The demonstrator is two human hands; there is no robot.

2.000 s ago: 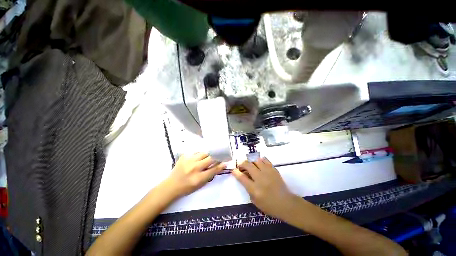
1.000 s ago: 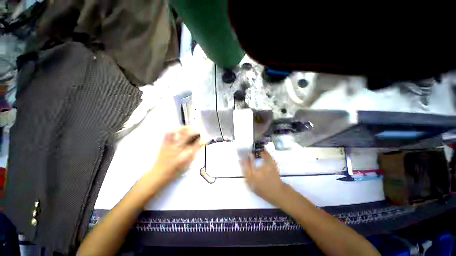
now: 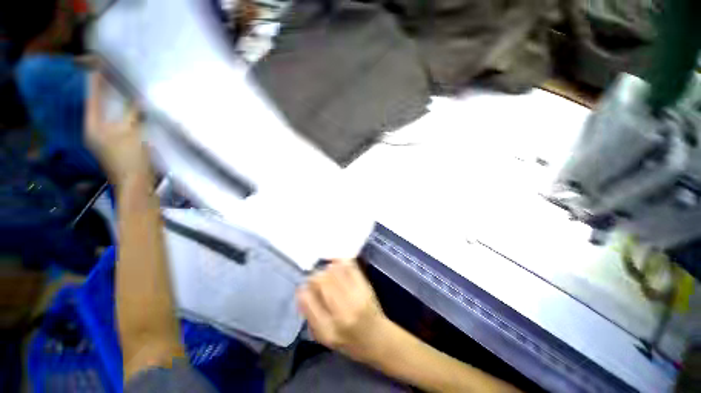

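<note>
A long white cloth piece with a dark strip stretches from upper left to the table's front corner, blurred. My left hand is at upper left on the piece's far end, its fingers around the edge. My right hand has its fingers closed on the near end, beside the table's front edge. Another white piece with a dark strip lies lower, near my lap, over a blue basket.
The brown-grey garment panel and crumpled brown fabric lie at the back of the white table. The sewing machine head is at right, with yellow loops below it. A measuring tape runs along the front edge.
The view has swung left, away from the needle. Both hands have left the machine; my left hand has moved far left, and both now hold the white piece.
</note>
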